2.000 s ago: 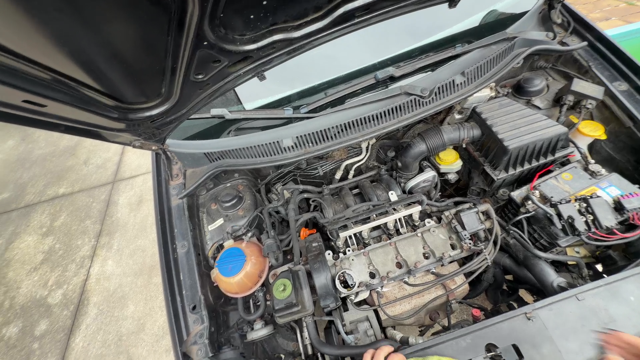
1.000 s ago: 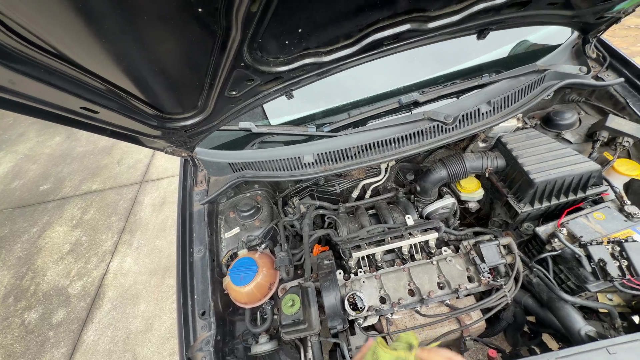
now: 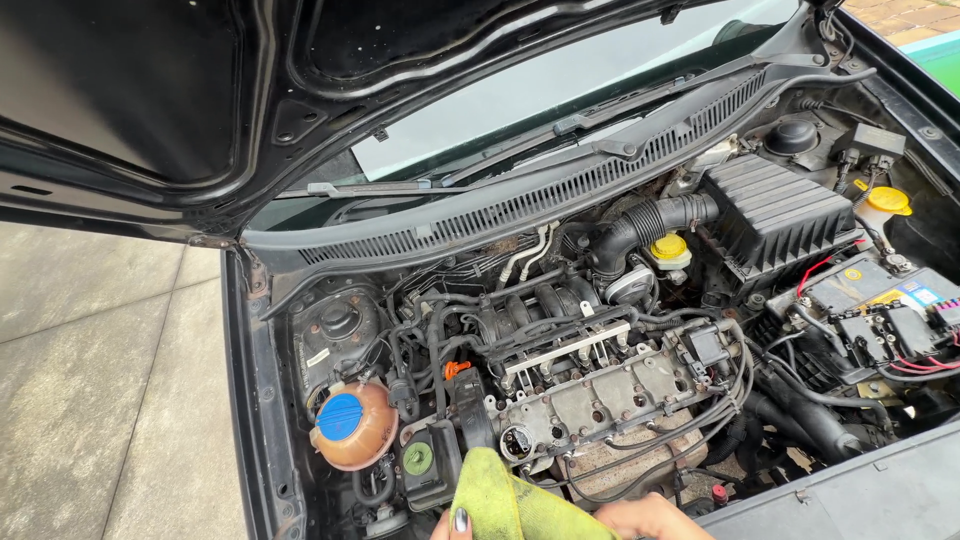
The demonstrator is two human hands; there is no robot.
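Note:
At the bottom edge, a yellow-green cloth (image 3: 499, 499) is pinched under the thumb of my left hand (image 3: 452, 523), beside the power steering reservoir with its green cap (image 3: 418, 457). My right hand (image 3: 649, 517) is at the cloth's right end, its fingers partly hidden, so its hold is unclear. Just beyond the cloth lies the metal valve cover (image 3: 592, 405), with an uncapped round oil filler opening (image 3: 517, 443) at its left end. An orange dipstick handle (image 3: 455, 369) stands behind it. A coolant tank (image 3: 375, 427) with a blue cap (image 3: 339, 417) is to the left.
The raised black hood (image 3: 262, 97) hangs over the upper left. A black air filter box (image 3: 780, 217) and the battery (image 3: 855, 285) with wiring fill the right side. Spark plug cables (image 3: 675, 439) cross the engine front. The front panel (image 3: 847, 487) borders the lower right.
Two seconds ago only fingertips showed at the bottom edge, with a sliver of cloth. Now the cloth is raised further into view with both hands beside it.

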